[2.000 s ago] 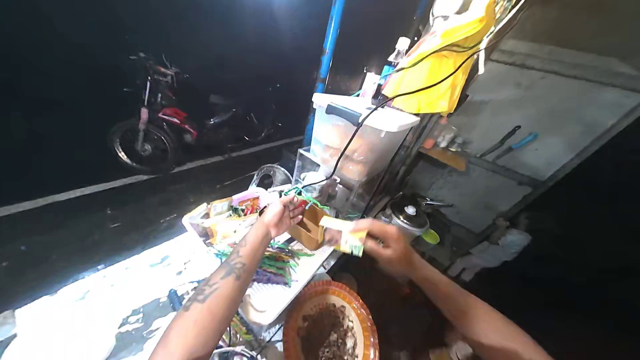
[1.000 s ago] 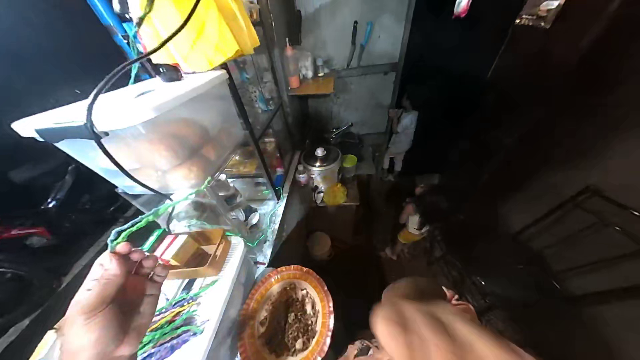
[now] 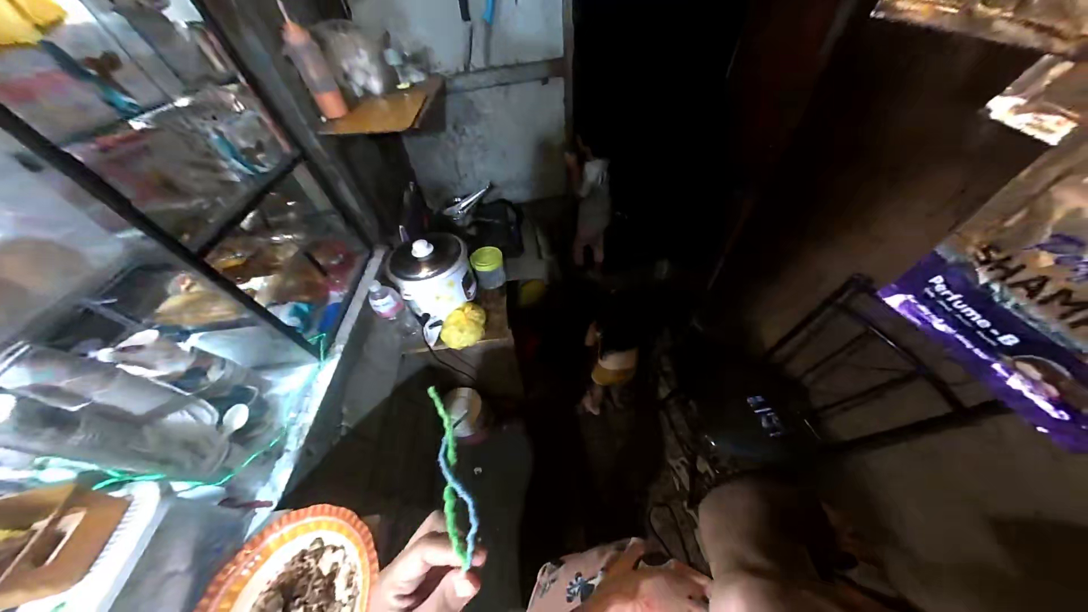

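At the lower middle my left hand (image 3: pixel 435 568) pinches a green and blue twisted cord (image 3: pixel 457 484) between thumb and fingertips, its free end pointing up. To the right, at the bottom edge, lies my right hand (image 3: pixel 650 588), partly cut off by the frame and close to a pink patterned cloth (image 3: pixel 565 576); its fingers are unclear. Left of my left hand is an orange-rimmed plate (image 3: pixel 361 544) with brown and pale crumbly pieces on it. A brown cardboard box (image 3: pixel 72 544) stands in a white tray at the lower left.
A glass-fronted cabinet (image 3: pixel 170 246) fills the left side. Beyond it are a rice cooker (image 3: pixel 429 276), a small plastic bottle (image 3: pixel 387 302) and a lidded jar (image 3: pixel 487 268). Two people (image 3: pixel 592 204) are in the dim passage. A metal frame (image 3: pixel 884 365) and hanging packets (image 3: pixel 1003 340) are at the right.
The view has swung far to the right. My left hand has moved away from the cardboard box, where it was a second ago, and now holds the cord up beside the plate.
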